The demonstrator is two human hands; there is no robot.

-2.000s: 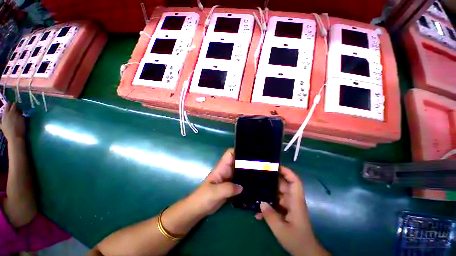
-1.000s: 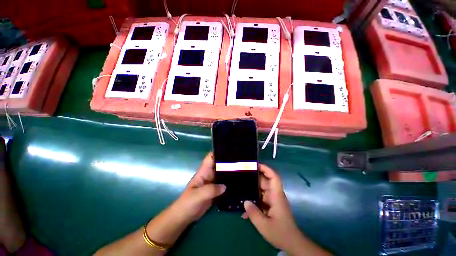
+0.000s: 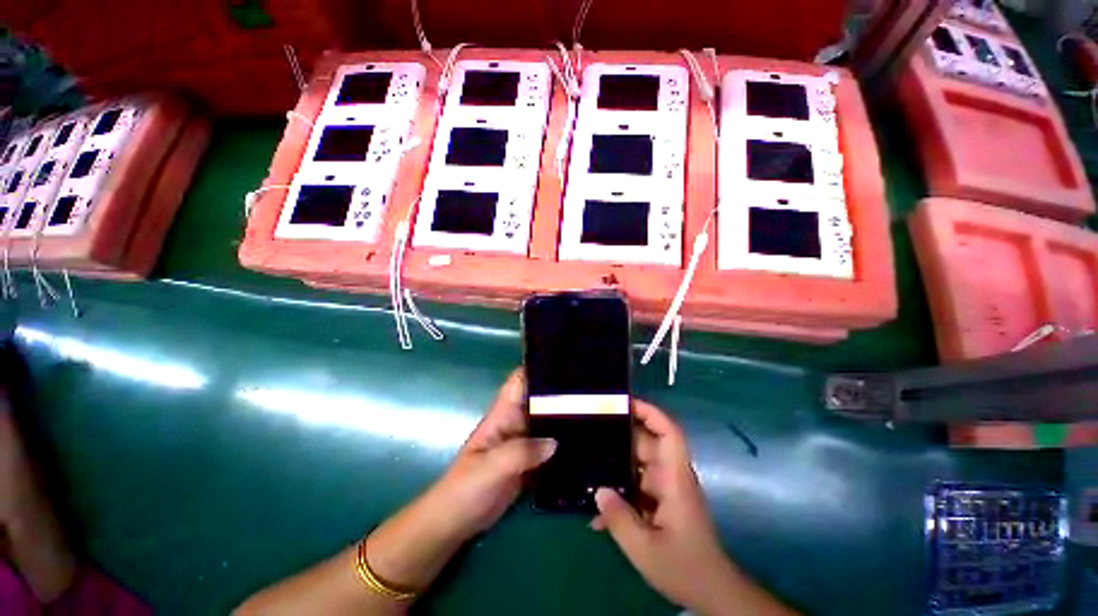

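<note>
A smartphone [image 3: 579, 355] stands upright in the view at the lower middle, its screen black with a pale band across it. My left hand [image 3: 496, 451] holds its left edge, the thumb over the lower screen. My right hand [image 3: 656, 481] holds its lower right side, the thumb at the bottom of the screen. Behind it lies a pink foam tray [image 3: 482, 272], stacked, with rows of white devices [image 3: 614, 223] with dark screens. White cords [image 3: 401, 289] hang over its front edge.
Another foam tray of devices [image 3: 142, 223] lies at the left. Pink trays with bare recesses [image 3: 981, 259] lie at the right, crossed by a grey metal bar [image 3: 963, 388]. A clear compartmented tray [image 3: 997, 548] is at the lower right. Another person's arm [image 3: 30, 505] shows at the left edge.
The view has shifted, so the trays, phone and hands sit farther left than two seconds ago. Both hands keep their hold on the phone. The other person's arm at the left has changed position.
</note>
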